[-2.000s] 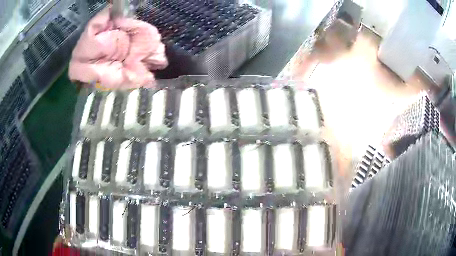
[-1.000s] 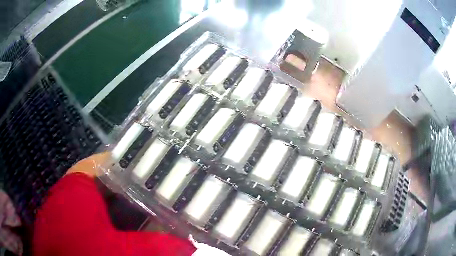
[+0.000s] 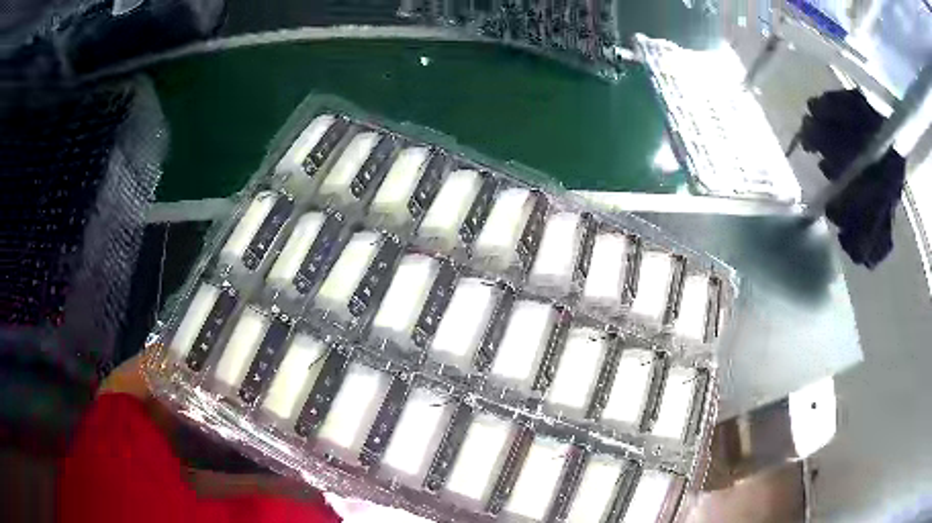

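A clear blister tray (image 3: 465, 403) of white-topped oblong parts with dark edges fills the lower middle, tilted, its left end nearer me. The parts stand in three rows. My left hand (image 3: 127, 380), below a red sleeve, grips the tray's left edge; its fingers are mostly hidden by the tray. At the tray's lower right edge is a blurred brownish patch that may be my right hand or the floor; I cannot tell which.
A green mat (image 3: 409, 92) with a pale edge strip lies behind the tray. A white silvery tray (image 3: 720, 123) is at the upper right, beside a black crumpled item (image 3: 856, 174). Dark trays (image 3: 61, 215) stand at left.
The view has swung toward the green-mat bench. The tray of white-topped parts has come with it, still held. The pink cloth seen earlier is out of view.
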